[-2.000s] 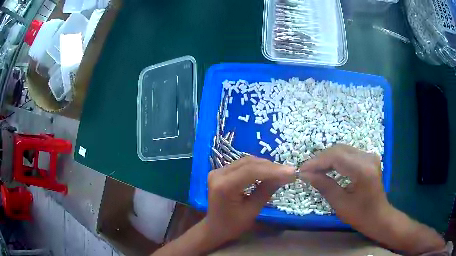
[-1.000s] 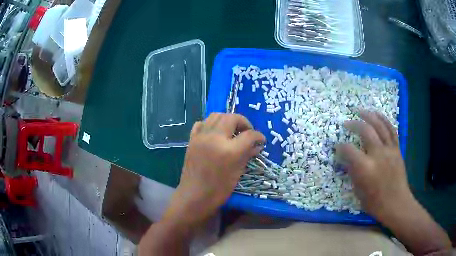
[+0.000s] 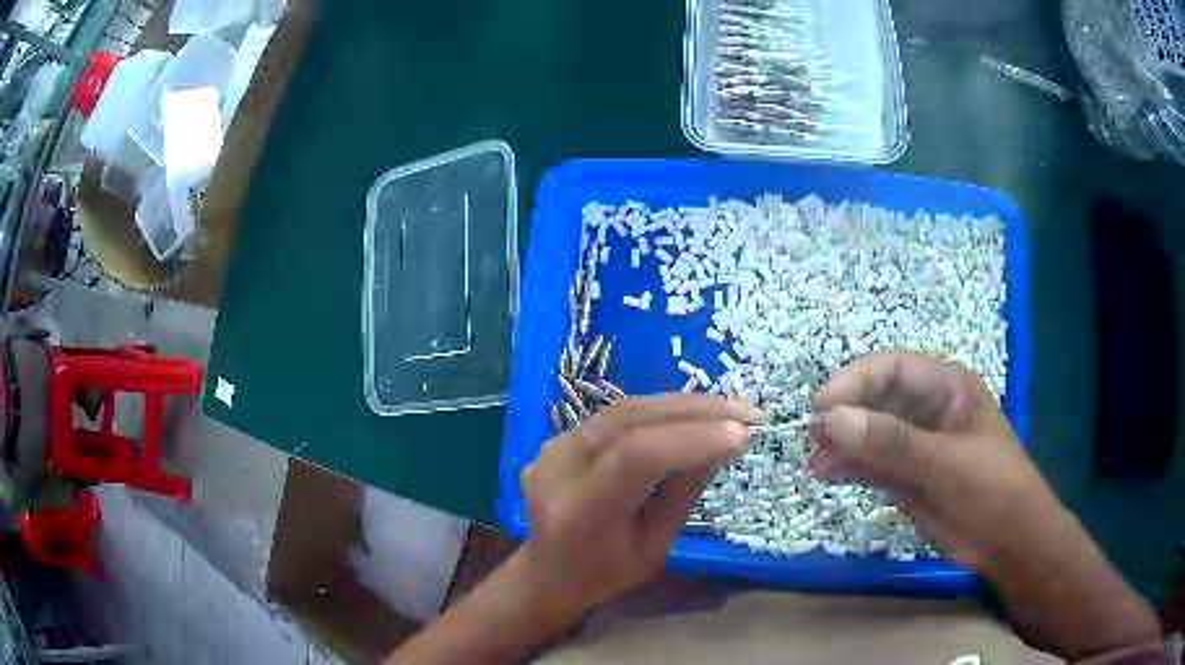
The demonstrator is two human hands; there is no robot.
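Observation:
My left hand [image 3: 624,487] is over the lower left of the blue tray [image 3: 520,377], its fingertips closed on one end of a slim metal rod [image 3: 780,426]. The rod lies level between my two hands. My right hand [image 3: 929,461] is over the tray's lower right, thumb and fingers pinched at the rod's other end; whether a cap is between them is hidden. Many small white caps [image 3: 845,299] fill the middle and right of the tray. More rods [image 3: 589,377] lie loose at its left, partly hidden by my left hand.
A clear box [image 3: 886,104] with rows of rods stands beyond the tray. A clear lid [image 3: 439,279] lies left of it. A black oblong object [image 3: 1133,338] lies right, a thin pen-like item [image 3: 1027,78] and plastic bag [image 3: 1131,78] far right. Red stools [image 3: 124,416] stand lower left.
My left hand has left the rods and now holds one up over the tray. My right hand has moved from the caps to the rod's end. The view has shifted slightly.

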